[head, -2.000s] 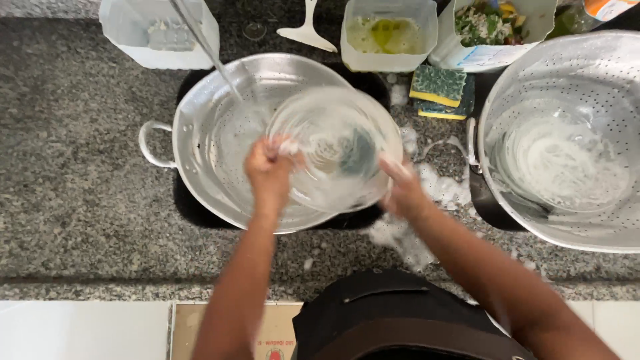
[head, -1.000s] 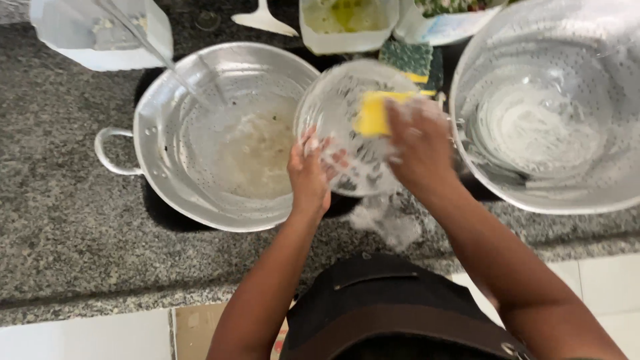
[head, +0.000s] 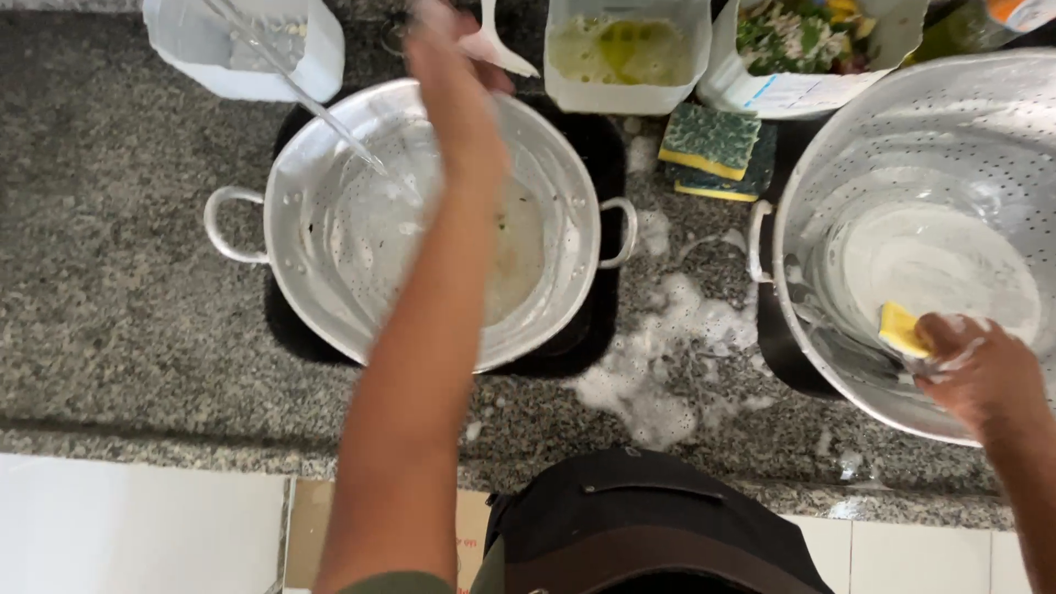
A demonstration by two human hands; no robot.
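Observation:
My left hand (head: pixel 462 74), blurred, reaches over the far rim of a two-handled aluminum pot (head: pixel 289 206), close to a white plastic utensil (head: pixel 495 51); whether it grips anything does not show. Water streams into the pot, which holds cloudy water and stands over the left sink basin. My right hand (head: pixel 978 367) holds a yellow sponge (head: pixel 901 330) inside the big perforated aluminum colander (head: pixel 788 272) at the right. Whitish, soapy-looking content covers the colander's middle. The clear bowl seen earlier cannot be made out.
Two green-and-yellow sponges (head: pixel 709 140) lie stacked between the basins. Behind stand a cut plastic container (head: pixel 322 62), one with yellowish liquid (head: pixel 631 95) and one with food scraps (head: pixel 800 99). Foam (head: pixel 660 363) spreads over the granite counter (head: pixel 124 289).
The clear bowl has left my hands. My left hand has moved to the far side of the pot. My right hand, with the yellow sponge, has moved right into the colander.

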